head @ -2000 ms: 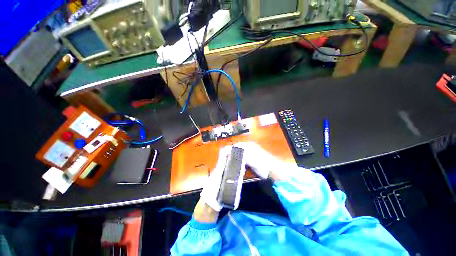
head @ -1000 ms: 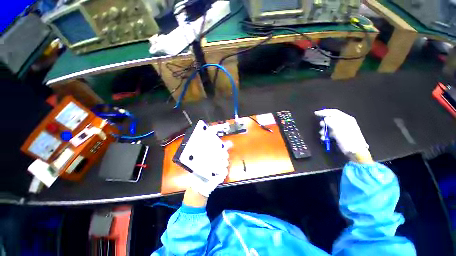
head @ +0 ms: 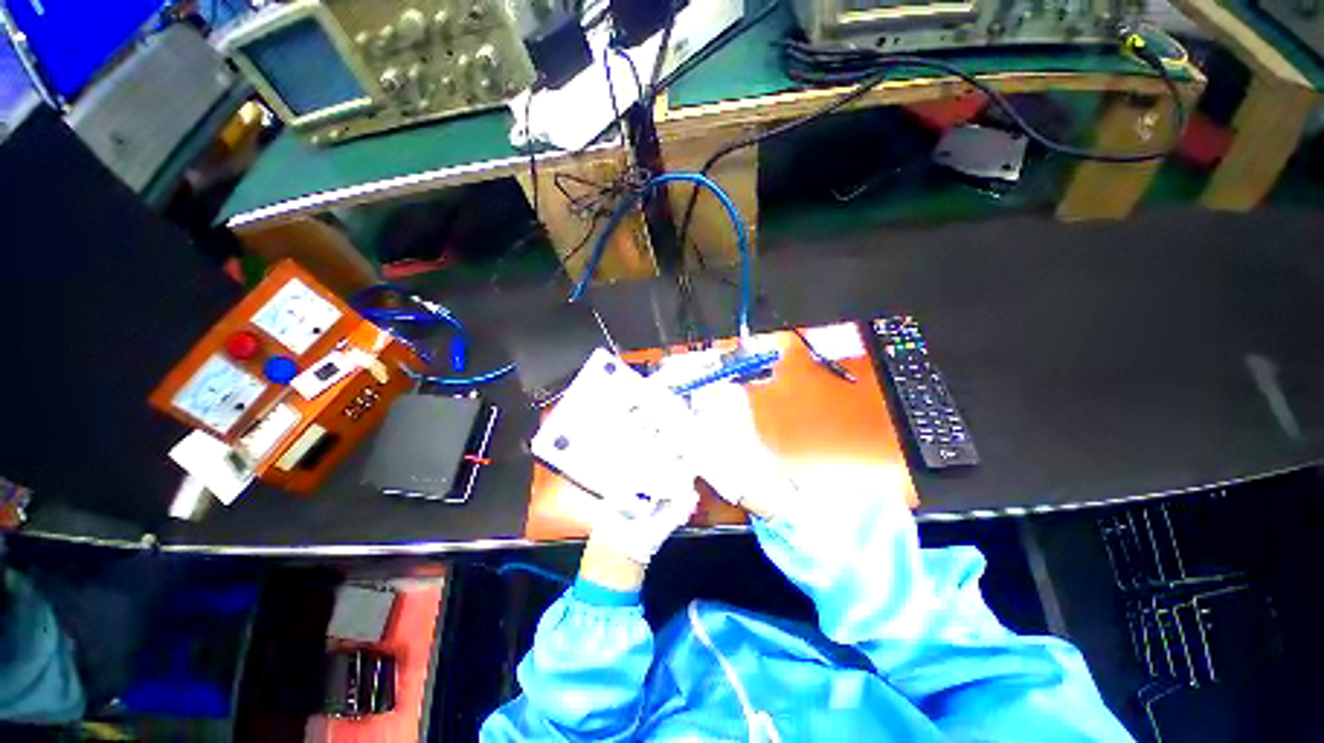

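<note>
My left hand (head: 649, 526), in a white glove, holds a set-top box (head: 593, 431) with its pale underside up, over the left part of the orange fixture board (head: 842, 421). My right hand (head: 730, 453), also gloved, is at the right side of the box and holds the blue marker pen (head: 729, 373), which points up to the right. The white gloves and pale box blend, so the fingers are hard to make out. The fixture connectors at the board's far edge are partly hidden behind the box and pen.
A remote control (head: 924, 395) lies at the board's right edge. Left are another dark set-top box (head: 426, 444) and an orange meter case (head: 276, 380). A blue cable (head: 746, 261) loops behind the board. A bin (head: 420, 646) with boxes is below left; a dark rack is below right.
My right hand has picked up the marker pen from the bench and brought it left to the box. Since the oldest frame, the box has turned from edge-on to underside up.
</note>
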